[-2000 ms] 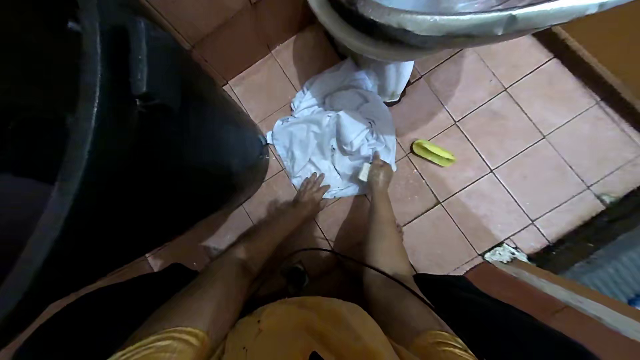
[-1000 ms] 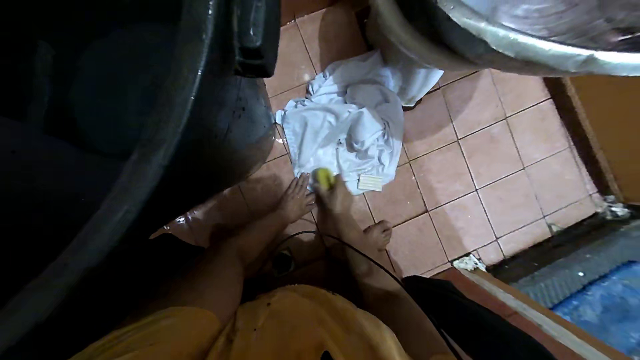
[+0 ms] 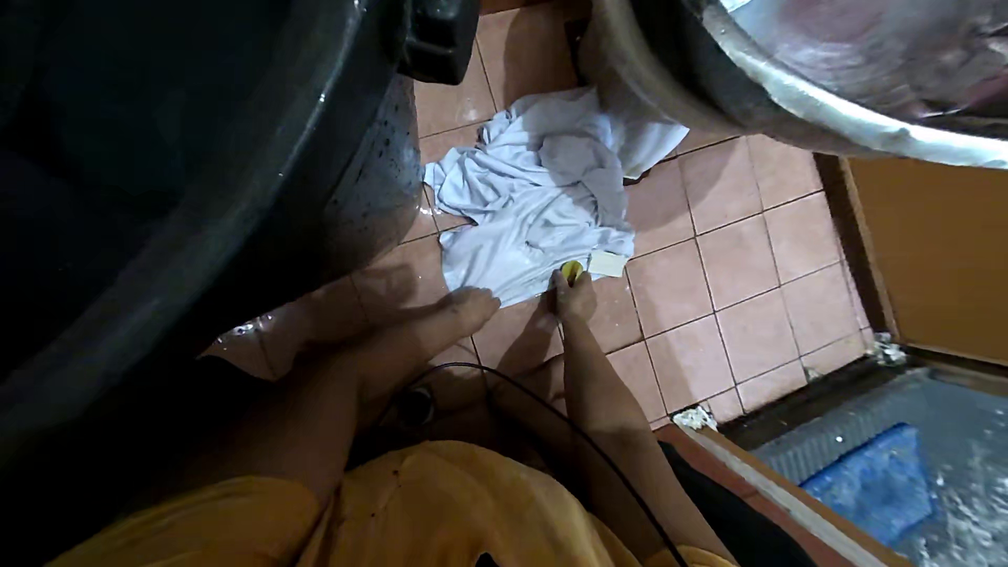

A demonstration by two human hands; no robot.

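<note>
A wet, crumpled white cloth garment (image 3: 520, 236) is spread on the floor tiles. My left hand (image 3: 475, 305) rests on its lower left edge, with the fingers close together; whether they pinch the fabric is not clear. In my right hand (image 3: 577, 298) is a small yellow brush (image 3: 572, 272), mostly covered by the fingers, at the garment's lower edge. Just right of it, a pale rectangular bar (image 3: 607, 264), like laundry soap, lies flat on the fabric.
A large black plastic tub (image 3: 299, 157) fills the left side. At the top right, a wide metal-rimmed basin (image 3: 835, 118) overhangs the floor beside the garment. A dark cable crosses my lap. A blue object (image 3: 874, 484) lies in a wet area at the lower right.
Two seconds ago my right hand held the pale bar and the yellow brush lay on the tiles to the right. The bar was let go onto the cloth, and the brush was picked up.
</note>
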